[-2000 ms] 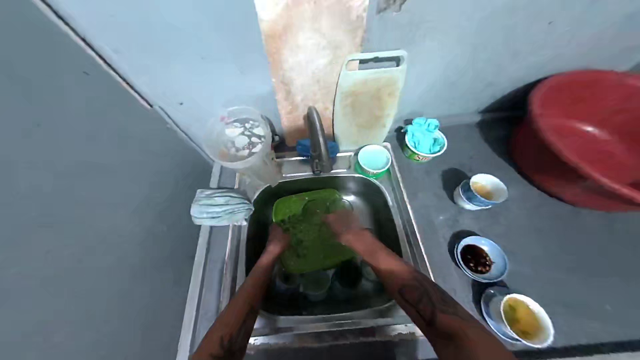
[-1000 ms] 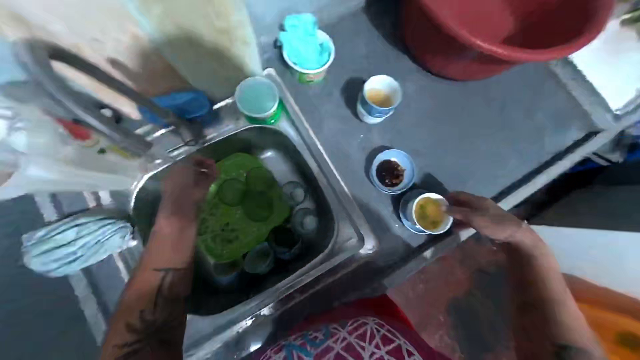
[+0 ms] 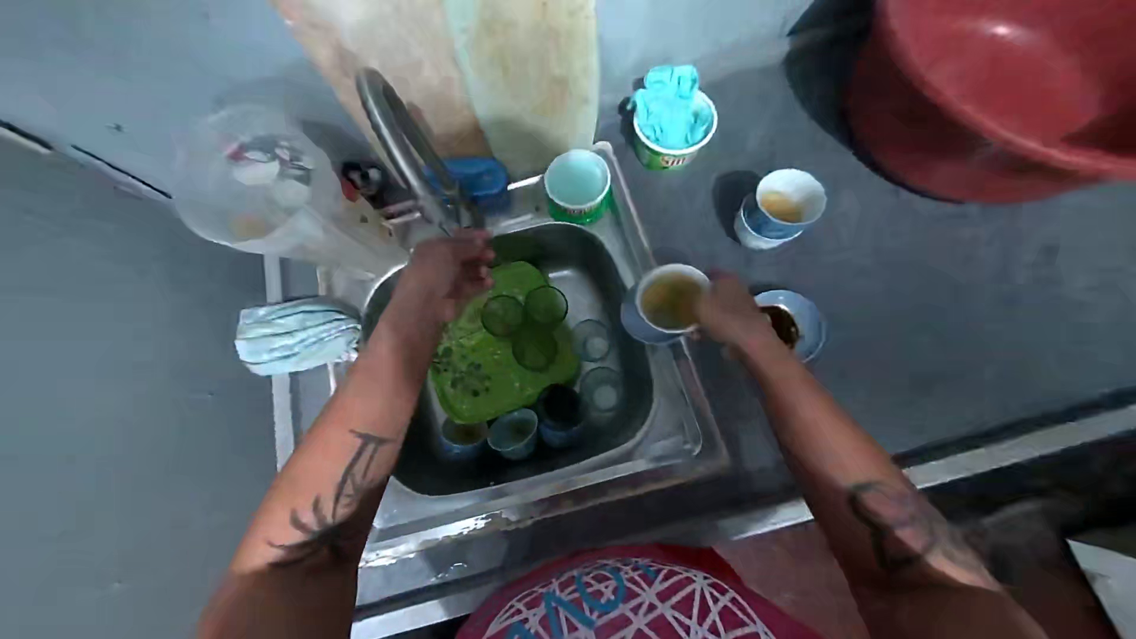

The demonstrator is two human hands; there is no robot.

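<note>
My right hand (image 3: 733,312) grips a white cup (image 3: 672,298) of yellowish liquid, with a saucer (image 3: 641,321) beneath it, over the sink's right rim. Near the base of the curved metal faucet (image 3: 399,133), my left hand (image 3: 457,266) has its fingers partly curled; whether they touch the faucet is unclear. Below, the steel sink (image 3: 635,390) holds a green plastic tray (image 3: 470,390) with several clear glasses (image 3: 534,346) on it. More glasses and small cups (image 3: 513,433) lie around the tray. A dish of dark sauce (image 3: 799,324) is partly hidden behind my right hand.
Stacked cups (image 3: 785,209), a tub with a turquoise cloth or glove (image 3: 672,111) and a red basin (image 3: 976,106) stand on the right counter. A green tub (image 3: 579,182) sits at the sink's back corner. Left are a folded cloth (image 3: 297,335) and a clear plastic container (image 3: 257,191); boards (image 3: 532,80) lean behind.
My right hand has carried the cup and saucer from the counter to the sink's right rim. Two seconds ago both hands were at the green tray. The view has shifted.
</note>
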